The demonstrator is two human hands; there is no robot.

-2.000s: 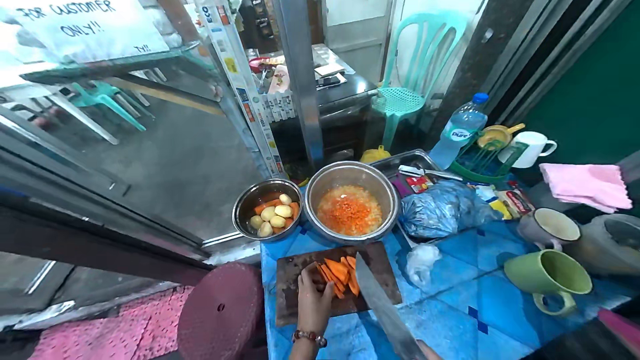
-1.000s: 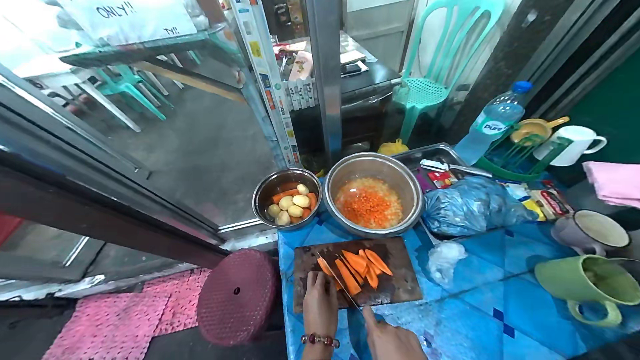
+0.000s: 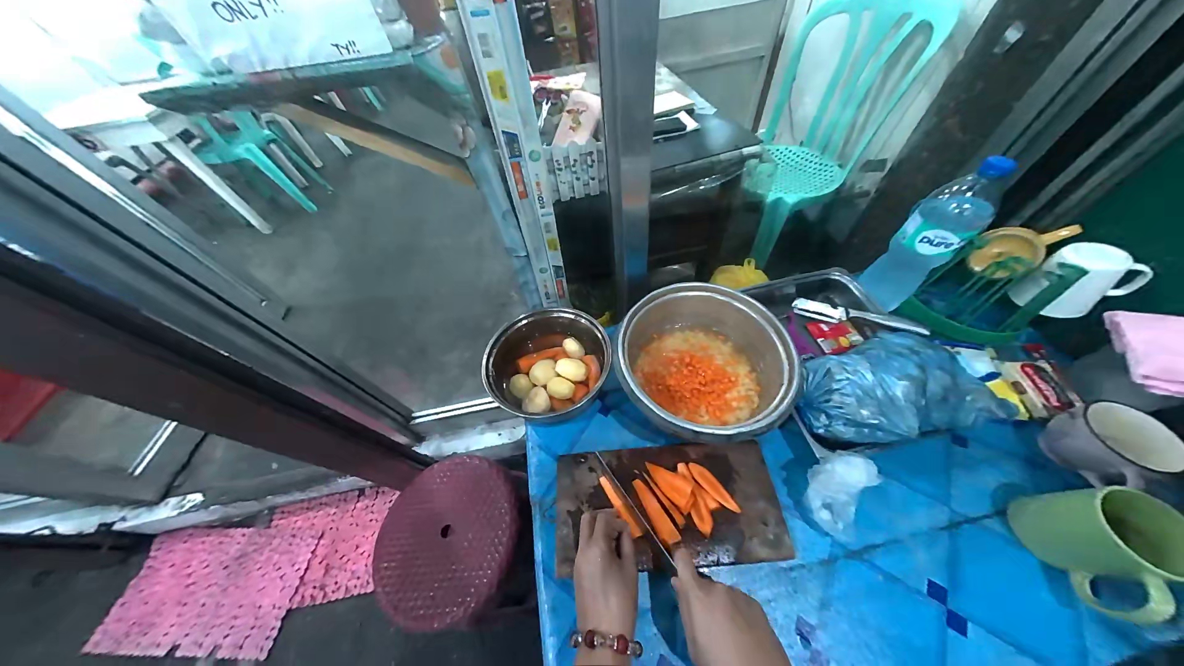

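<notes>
On a dark wooden cutting board (image 3: 758, 518) lie several carrot slices (image 3: 689, 490). My left hand (image 3: 606, 564), with a beaded bracelet at the wrist, presses its fingertips on a carrot piece (image 3: 620, 506) at the board's left side. My right hand (image 3: 726, 610) grips a knife (image 3: 638, 513), whose blade lies between that piece and the other slices. Behind the board, a large metal pot (image 3: 786, 370) holds finely chopped carrot in a pale mixture. A smaller metal bowl (image 3: 493, 370) to its left contains peeled potatoes (image 3: 571, 369) and carrots in water.
Right of the pot are a blue plastic bag (image 3: 860, 388), a metal tray (image 3: 832, 282) with a peeler, and a water bottle (image 3: 943, 231). A crumpled clear bag (image 3: 840, 486) and green mug (image 3: 1096, 536) stand nearer. A maroon stool (image 3: 447, 546) is left of the blue table.
Two seconds ago the knife was held off to the right, over the board's edge; now its blade is among the carrots at the left. My right hand has moved left, close to my left hand.
</notes>
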